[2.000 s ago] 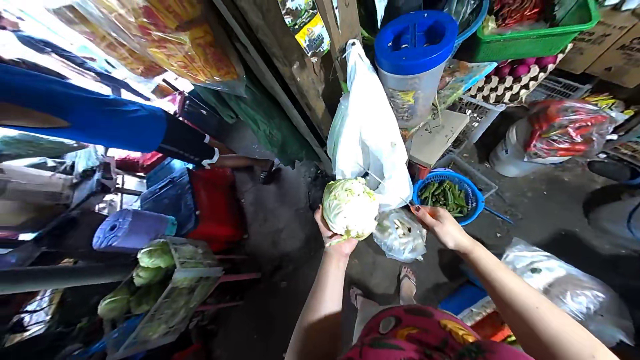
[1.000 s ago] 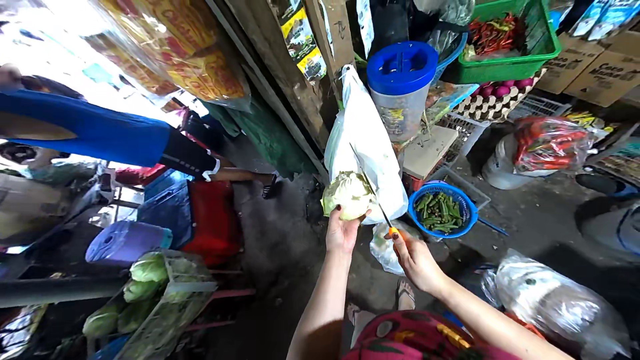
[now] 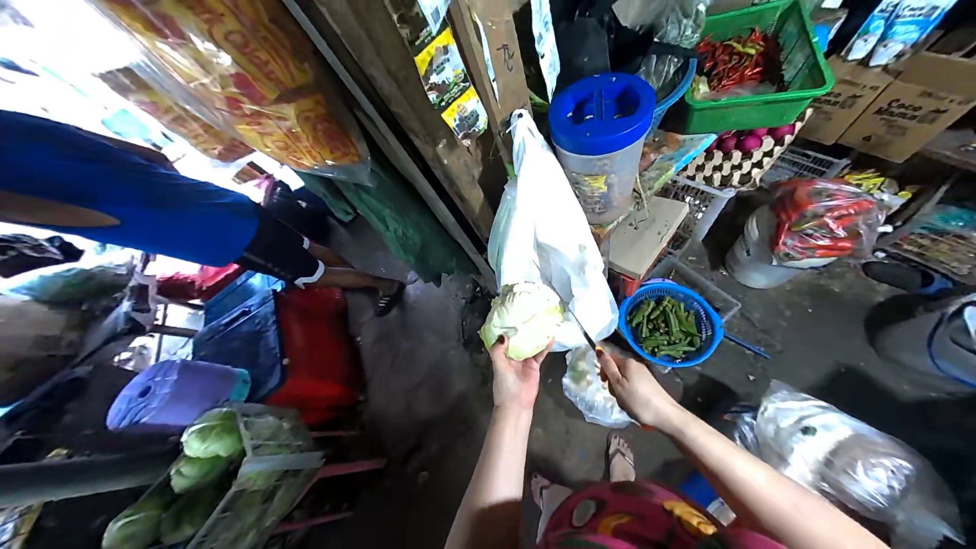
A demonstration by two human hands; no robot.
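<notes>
A pale green cabbage [image 3: 524, 320] rests in my left hand [image 3: 518, 374], which cups it from below. My right hand [image 3: 633, 385] grips a knife [image 3: 583, 332] by its handle, the thin dark blade pointing up and left beside the cabbage; whether it touches is hard to tell. Behind both hangs a white plastic bag [image 3: 549, 236] from a wooden post. Below the knife is a clear plastic bag [image 3: 591, 389] with pale pieces inside, partly hidden by my right hand.
Right of my hands is a blue basket of okra [image 3: 717, 335]. Further back stand a blue-lidded container [image 3: 602, 145] and a green crate [image 3: 801, 84] of red chillies. Cabbages [image 3: 210, 435] lie in a crate at lower left. A person in blue [image 3: 175, 213] stands left.
The knife blade, upright across the cabbage's right side one second ago, now slants lower at its right. Two seconds ago my right hand was further right, and no knife blade showed clearly.
</notes>
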